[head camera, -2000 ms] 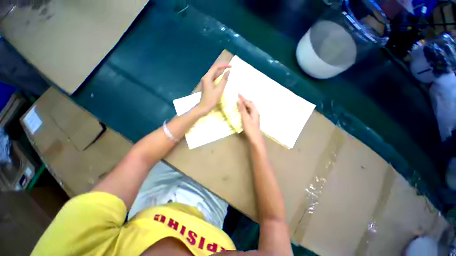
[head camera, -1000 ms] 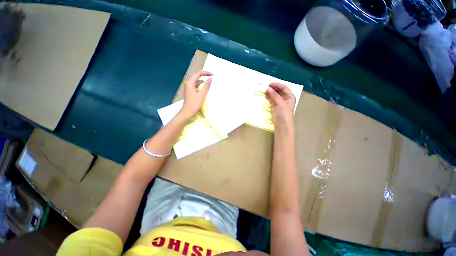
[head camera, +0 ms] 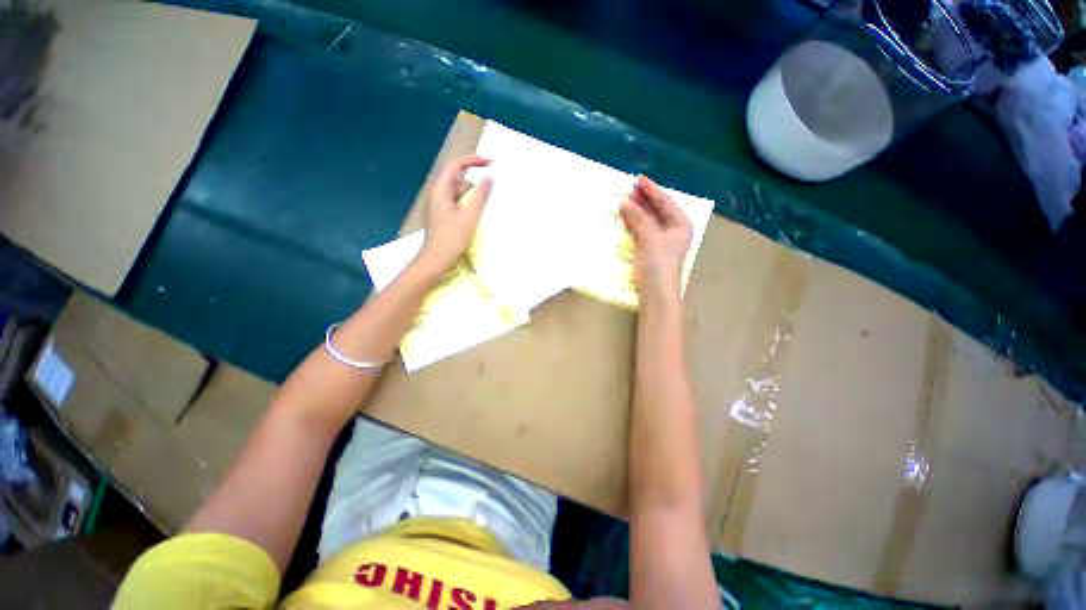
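A white and yellow label sheet [head camera: 542, 215] lies over a stack of label sheets on the brown cardboard mat [head camera: 536, 405]. My left hand [head camera: 453, 217] holds the sheet's left edge between thumb and fingers. My right hand [head camera: 657, 232] is at the right part of the sheets, fingertips close together near yellow print; whether it pinches a sheet or a sticker is too bright and small to tell. Another white and yellow sheet [head camera: 459, 328] lies at an angle below my left hand, partly under my forearm.
A clear-walled housing with white bottom [head camera: 822, 110] stands on the dark green bench [head camera: 286, 155] at the upper right. Another white round piece [head camera: 1054, 524] is at the right edge. Cardboard [head camera: 107, 131] lies at upper left, a carton [head camera: 143, 393] below it. Plastic bags [head camera: 1038, 131] are at far upper right.
Over two seconds my right hand has moved right, away from my left hand, and the top sheet now lies spread flatter between them. In the last second both hands have hardly moved.
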